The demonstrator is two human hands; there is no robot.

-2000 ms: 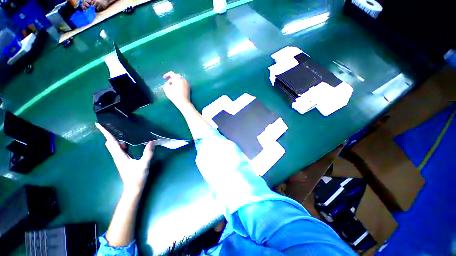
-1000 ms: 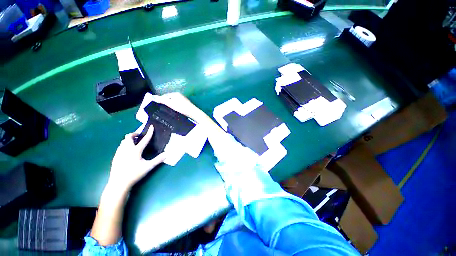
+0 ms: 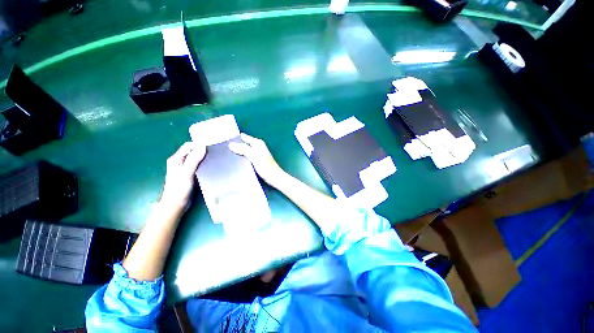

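A folding carton (image 3: 228, 172), showing a greyish panel with white flaps at its far and near ends, is held over the bench in front of me. My left hand (image 3: 184, 170) grips its left edge near the far end. My right hand (image 3: 257, 156) grips its right edge opposite. The fingers under the carton are hidden. A loose pile of flat carton blanks (image 3: 345, 159), black with white stepped flaps, lies just right of my right hand. A thicker stack of blanks (image 3: 426, 121) lies further right.
A finished open box with insert (image 3: 153, 91) stands at the far left, another (image 3: 32, 117) at the left edge. Nested inserts (image 3: 55, 253) lie near left. A white ring (image 3: 509, 57) is far right. Brown cartons (image 3: 479, 250) stand below the bench edge.
The carton has been picked up, turned and straightened, its near end now towards me. Both hands have moved to its two long edges. The camera view has shifted.
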